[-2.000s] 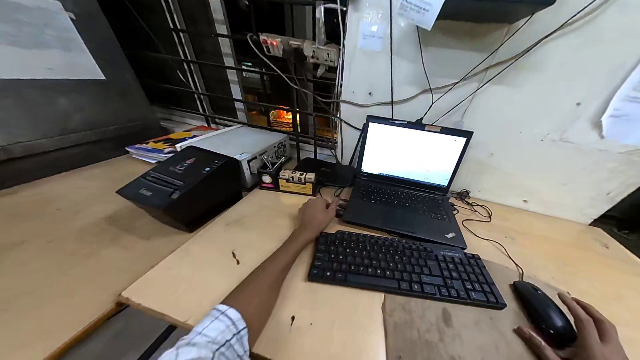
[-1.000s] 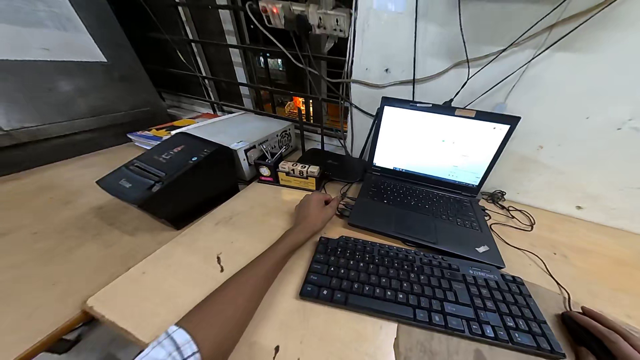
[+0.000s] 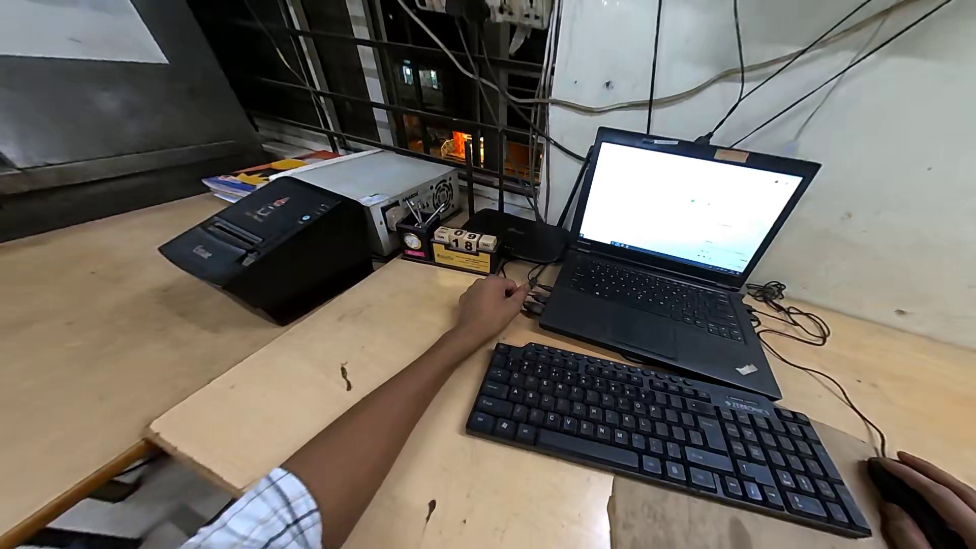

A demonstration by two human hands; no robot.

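My left hand (image 3: 492,307) rests on the wooden desk by the left side of a black laptop (image 3: 648,305), its fingers close to the plugs and cables there; whether it grips one cannot be told. My right hand (image 3: 930,503), cut off by the right edge, lies over a black computer mouse (image 3: 907,499). Between the hands, in front of the laptop, is a black keyboard (image 3: 663,431). The laptop's screen is lit and mostly white. A mouse cable runs back along the laptop's right side.
A black receipt printer (image 3: 267,244) stands left, beside a grey metal-cased device (image 3: 381,187). A desk organizer with calendar blocks (image 3: 465,248) and a black router (image 3: 518,235) sit behind my left hand. Coiled cable (image 3: 793,313) lies right of the laptop. A gap shows beneath the desk edge.
The view has come closer to the laptop and keyboard. My left hand stays beside the laptop's left edge, and my right hand remains at the mouse.
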